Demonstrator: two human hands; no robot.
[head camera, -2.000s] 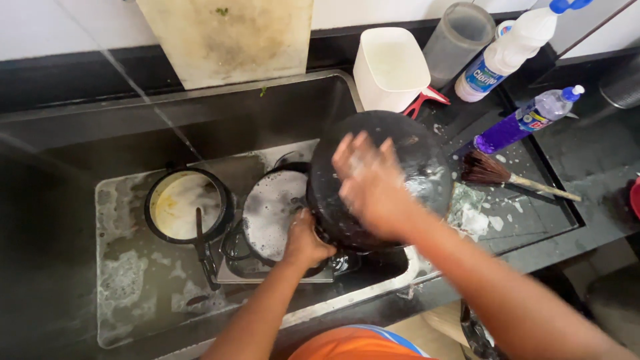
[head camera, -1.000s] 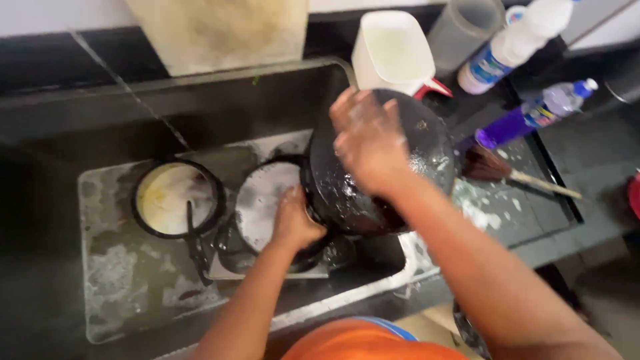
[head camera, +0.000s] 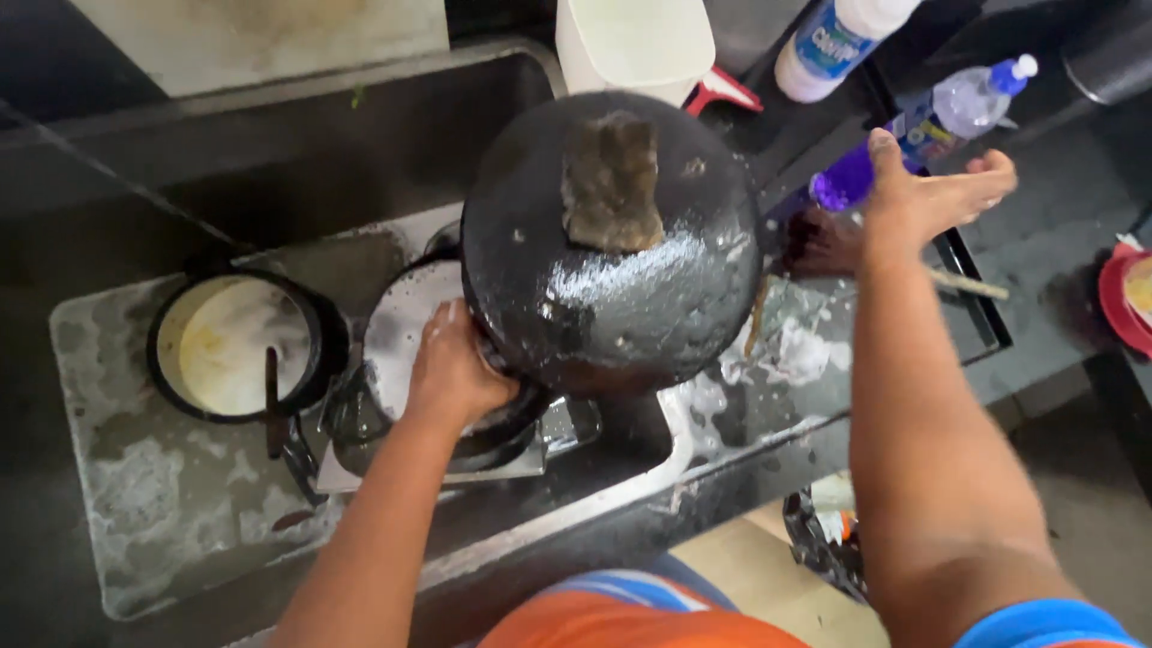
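My left hand (head camera: 459, 373) grips the edge of a black pot (head camera: 621, 306), whose wet, soapy base faces up. On that base lies a worn brown scouring pad (head camera: 614, 184), touched by neither hand. My right hand (head camera: 936, 193) is empty with its fingers apart, over the counter beside a bottle of purple liquid (head camera: 846, 180). Below my left hand, a second pot (head camera: 396, 342) holds suds in the sink. Farther left sits a black pan (head camera: 243, 346) of cloudy liquid, with a dark handle across its rim.
A white plastic container (head camera: 634, 45) and a red-handled tool (head camera: 720, 90) stand behind the pot. A Clorox bottle (head camera: 832, 45) is at the back right. A brush (head camera: 823, 243) and suds lie on the counter. A red bowl (head camera: 1125, 301) is at the far right.
My right hand has left the base of the pot and moved right, toward the purple bottle. The brown pad now shows on the base. My left hand keeps its grip.
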